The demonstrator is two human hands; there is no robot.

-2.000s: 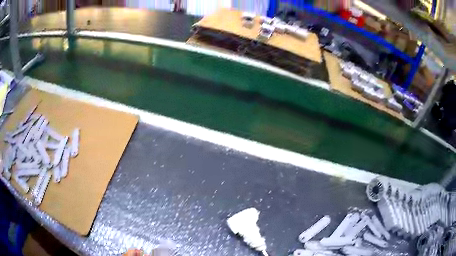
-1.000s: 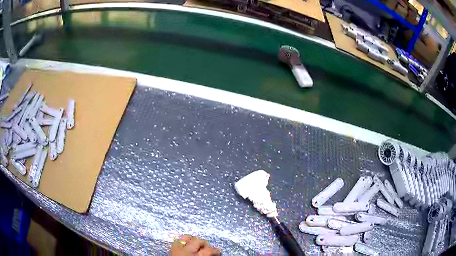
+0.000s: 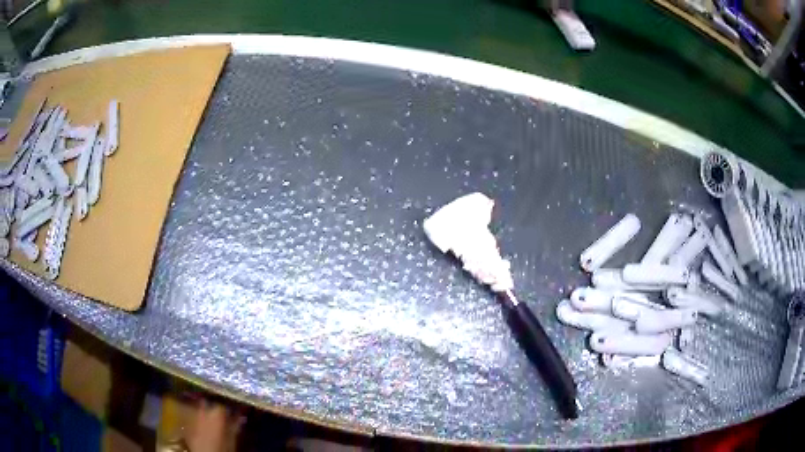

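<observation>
A padded mallet with a lumpy white head (image 3: 468,231) and a slim black handle lies on the shiny grey dimpled bench covering (image 3: 300,238), untouched. To its right is a loose pile of white handle covers (image 3: 653,274). More covers (image 3: 53,177) lie piled on a tan cardboard sheet (image 3: 168,168) at the left. My left hand (image 3: 207,428) is small, blurred and cut off at the bottom edge, below the bench's front rim. Its fingers and anything in them cannot be made out. My right hand is not in view.
A row of white fans (image 3: 768,216) leans side by side at the right edge. The green conveyor belt (image 3: 353,26) runs behind the bench's white rail, with a fan (image 3: 574,31) on it, its head cut off.
The view has tilted down, showing the mallet's whole handle. My left hand has moved left and down, off the bench. A fan has appeared on the belt and shifted right in view.
</observation>
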